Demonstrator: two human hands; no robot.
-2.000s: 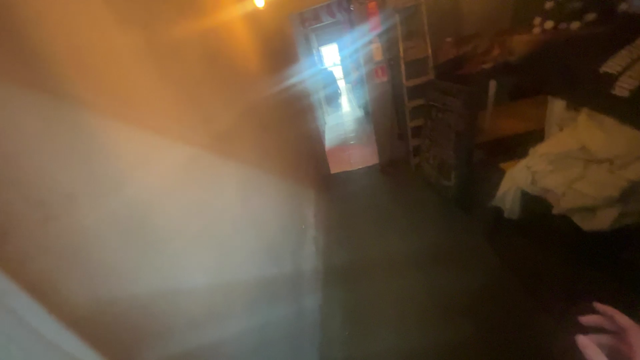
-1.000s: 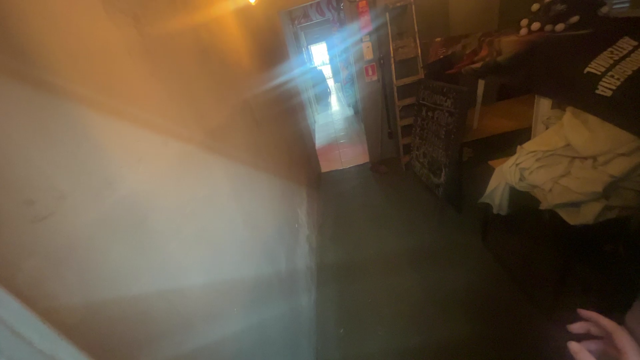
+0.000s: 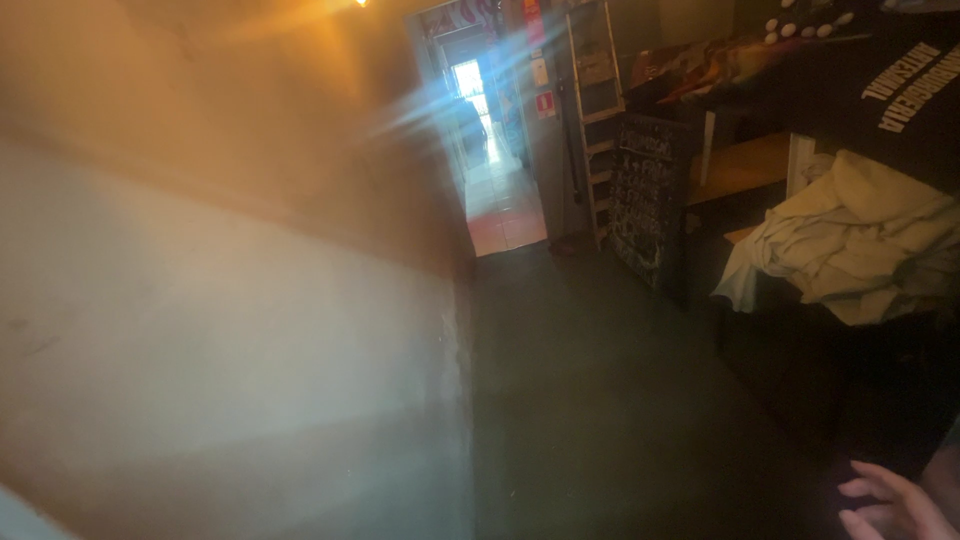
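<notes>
My right hand [image 3: 889,499] shows at the lower right corner of the head view. Its fingers are apart and curl a little, with nothing between them. Above it, at the right, a crumpled cream cloth [image 3: 862,240] lies in a loose heap, apart from the hand. Over the cloth is a black surface with pale printed lettering [image 3: 907,86]. My left hand is out of view.
A pale wall [image 3: 247,315] fills the left. Beside it the dark floor [image 3: 600,390] runs to a bright doorway [image 3: 506,202]. A stepladder [image 3: 596,112] and a chalkboard [image 3: 649,202] bearing writing stand right of the doorway.
</notes>
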